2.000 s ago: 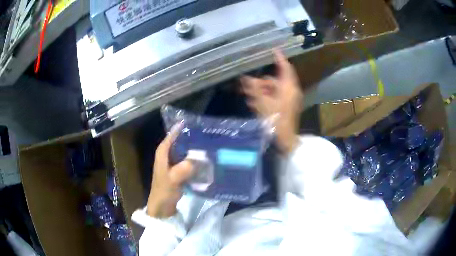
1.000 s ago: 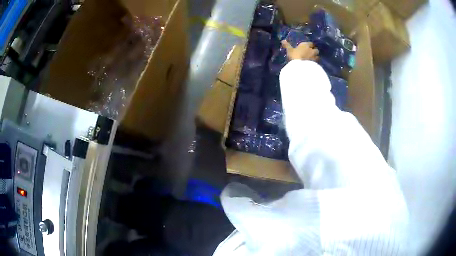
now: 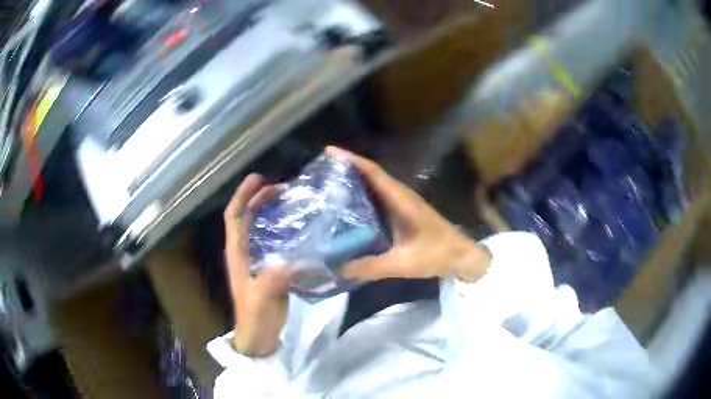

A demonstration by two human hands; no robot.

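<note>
A navy smartwatch retail box point(image 3: 316, 214) in clear, shiny, crinkled film is held above my lap, in front of the sealer. Its light-blue patch shows at the lower right. My left hand point(image 3: 259, 269) grips its left side, thumb across the lower edge. My right hand point(image 3: 413, 226) grips its right side, fingers at the top right corner and thumb below. The pedal impulse sealer point(image 3: 226, 101) stands beyond the hands, its long sealing bar point(image 3: 234, 148) running diagonally. The picture is motion-blurred, so lettering and the film's open end cannot be made out.
The right-hand carton point(image 3: 507, 148) holds many film-wrapped navy boxes. The left-hand carton point(image 3: 101, 331) stands at the lower left, its contents mostly dark. A brown cardboard carton point(image 3: 429, 70) is behind the sealer's right end. Yellow tape point(image 3: 555, 66) marks the grey surface beyond.
The view has swung back from the right-hand carton to the sealer. My right hand has left that carton. Both hands are now in view, holding a film-wrapped box.
</note>
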